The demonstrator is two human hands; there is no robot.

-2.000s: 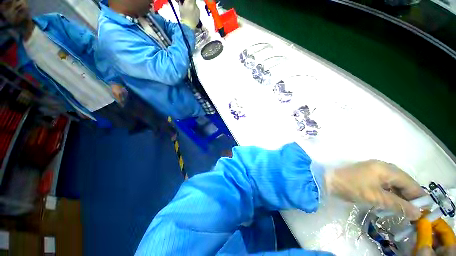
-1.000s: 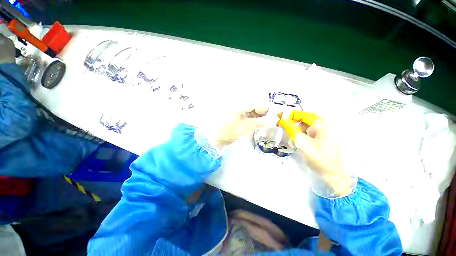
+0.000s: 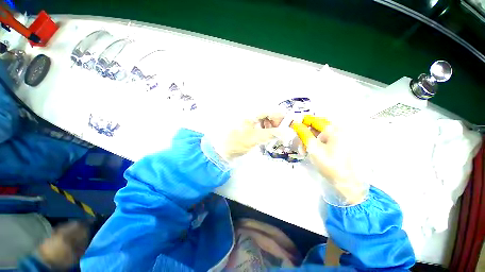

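Observation:
A small silver and dark headset unit (image 3: 287,154) lies on the white tabletop between my hands, with a silver-black module (image 3: 297,104) just beyond them. Pale strips run between the two. My left hand (image 3: 254,136), in a clear glove, holds the strips from the left. My right hand (image 3: 328,151), with orange-yellow finger cots on its thumb and fingers, pinches at the strips from the right. The fingertips of both hands nearly meet. Glare hides the exact grip.
Several silver units with thin arcs (image 3: 110,68) stand at the left, another unit (image 3: 103,126) nearer the edge. A black oval object (image 3: 38,70) and red bin (image 3: 42,28) are far left. A pump bottle (image 3: 424,87) and crumpled white wipes (image 3: 452,159) are at the right. A person's hand (image 3: 65,243) shows lower left.
The view has swung from the left side of the bench to the area before me. My hands stay together at the strips. The module looks more tilted than one second ago.

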